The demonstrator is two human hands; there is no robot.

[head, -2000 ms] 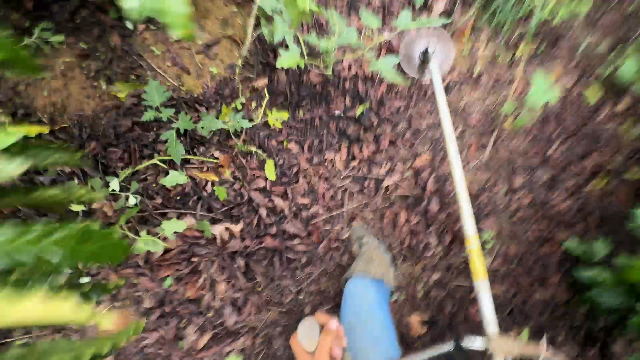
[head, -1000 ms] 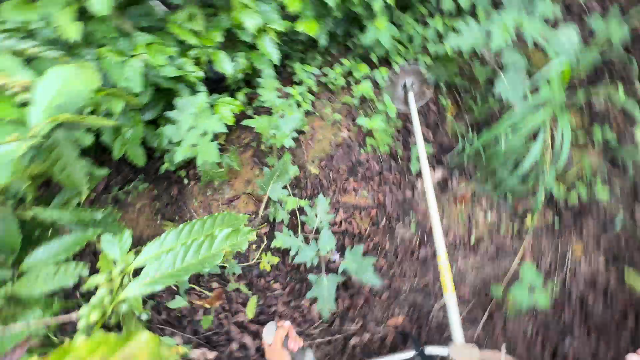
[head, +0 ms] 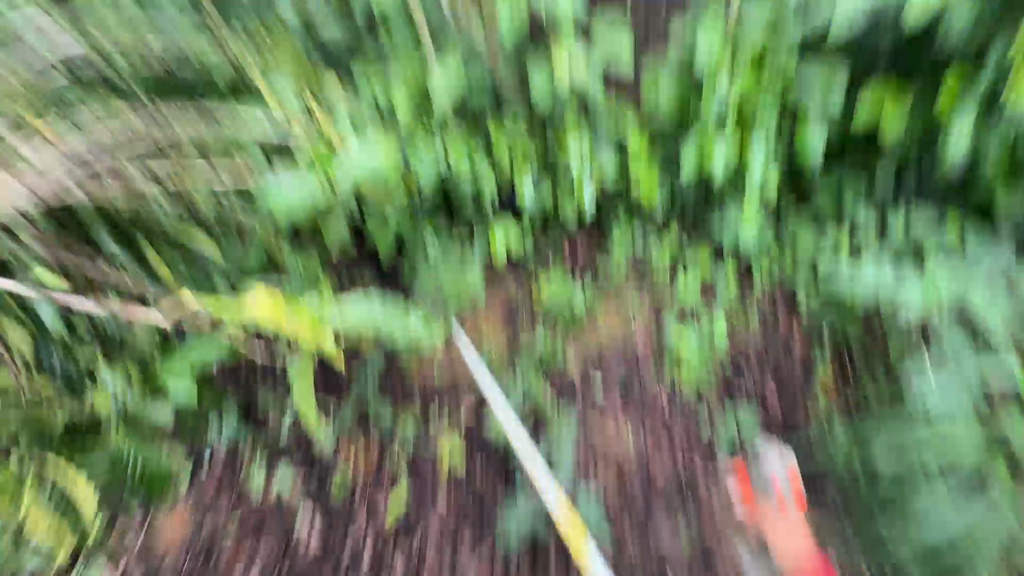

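Note:
Blurred by motion, the pole of a brush cutter (head: 520, 448), pale with a yellow band, slants from the bottom centre up to the left. Leaves hide its far end, and the cutting head cannot be made out. To the right of the pole, my right hand (head: 774, 508) appears closed around a handle grip with a greyish-white tip (head: 776, 460). Orange-red patches show at the fingers. Where the handle joins the pole lies below the view. My left hand is out of view.
Dense green leaves (head: 592, 152) fill the top and right. Dark leaf litter (head: 640, 480) covers the ground at the bottom. A pale stick or stem (head: 88, 302) reaches in from the left, near long yellow-green leaves (head: 280, 320).
The pole, which leaned slightly left from the bottom right, now slants more strongly left. The hand seen left of the pole has left the view; one now shows to its right. The view has shifted greatly.

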